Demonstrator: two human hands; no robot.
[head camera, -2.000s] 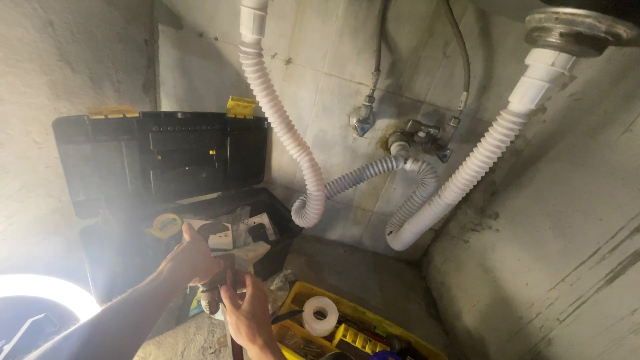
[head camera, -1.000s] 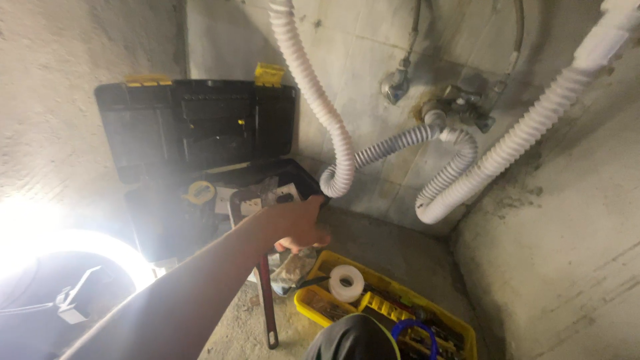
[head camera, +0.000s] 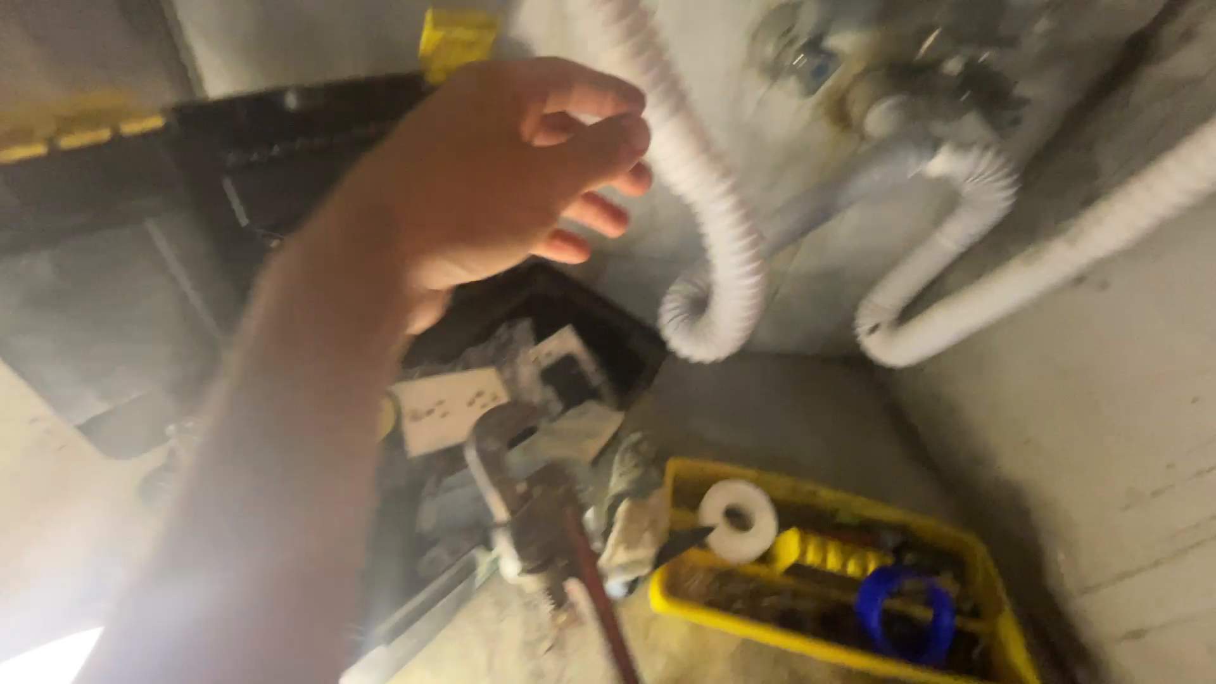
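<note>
My left hand is raised at upper left centre, its fingers loosely bent and apart, with nothing seen between them. Its fingertips are beside a white corrugated drain hose; whether they touch it cannot be told. My right hand is out of view. A pipe wrench with a reddish handle lies below my left hand, its jaw toward the black toolbox and no hand seen on it. Another white corrugated hose bends up to a blurred wall fitting.
A black toolbox stands open at left with papers inside. A yellow tray at lower right holds a white tape roll and a blue ring. Concrete walls flank the corner; bright light glares at lower left.
My left hand has moved up from over the wrench and toolbox toward the hanging hose. My right hand, seen beside the left two seconds ago, is out of view.
</note>
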